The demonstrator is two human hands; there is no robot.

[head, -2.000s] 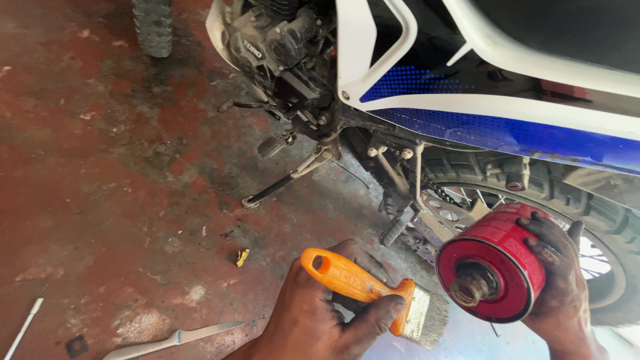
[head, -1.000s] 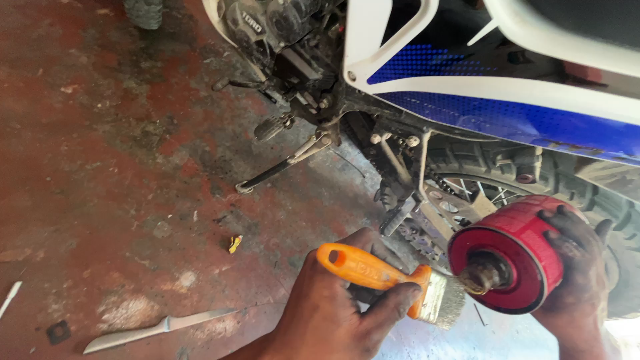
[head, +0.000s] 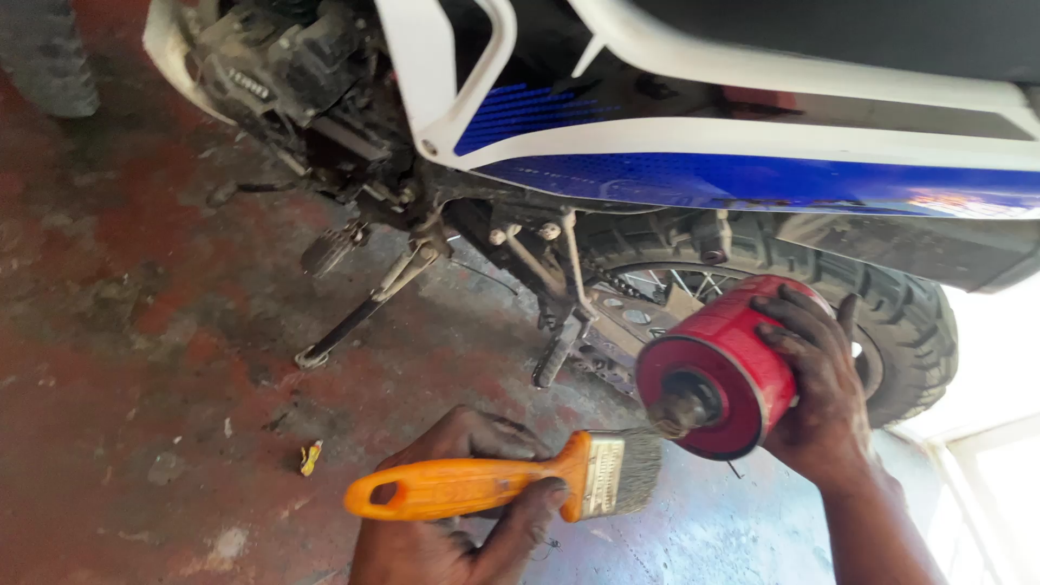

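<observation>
My left hand grips a paintbrush by its orange plastic handle, the grey bristles pointing right. My right hand is wrapped around a red metal can, tipped so that its spout end faces down and left. The can's spout is just above the bristles; whether they touch, and whether liquid runs out, I cannot tell. Behind both hands stands a motorcycle with a blue, white and black side panel, a rear wheel tyre and a chain.
The motorcycle's side stand reaches down to the stained red and grey floor. A footrest juts out near the can. A small yellow scrap lies on the floor. Another tyre is at the top left.
The brush has turned so that its handle lies nearly level, with the bristles under the can's spout. Both hands keep their holds. The knife on the floor has left the view.
</observation>
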